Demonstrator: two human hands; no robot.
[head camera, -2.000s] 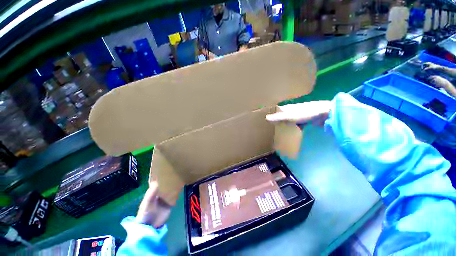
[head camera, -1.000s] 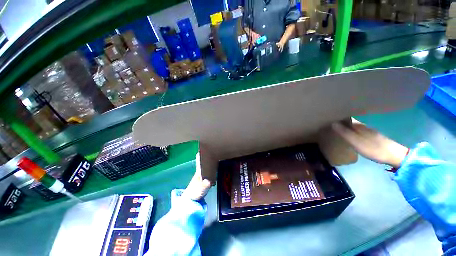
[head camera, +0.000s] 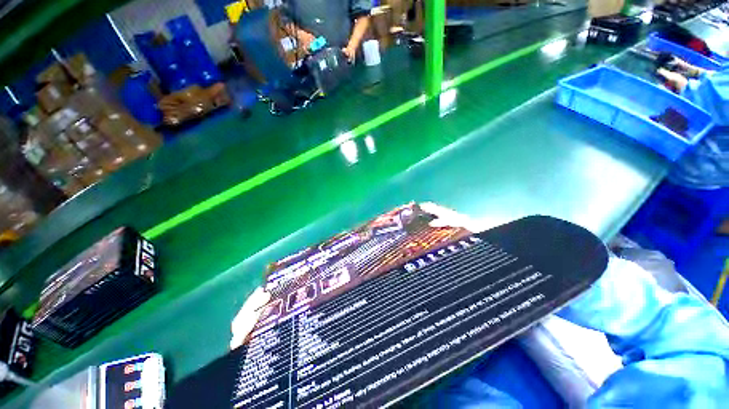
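The printed carton (head camera: 360, 248) lies in front of me with its lid folded over toward me. Its brown-orange picture top faces up. The tuck flap (head camera: 416, 327) shows its black outside with rows of white text and sticks out toward me, one rounded end at right. My left hand (head camera: 249, 318) is at the carton's left end, fingers on its edge. My right hand (head camera: 444, 217) is at the far right corner, partly hidden behind the lid. The contents are hidden.
The bench scale (head camera: 132, 385) is cut off at lower left. Closed boxes (head camera: 100, 283) lie on the green conveyor (head camera: 240, 209) at left. A light-blue parts bin (head camera: 631, 108) holds dark parts at right, beside another worker's hand. A person handles a dark item beyond the conveyor.
The lid has swung down toward me over the contents, so its black printed outside shows instead of the tan inside. Both hands have stayed at the carton's ends. The view has shifted right.
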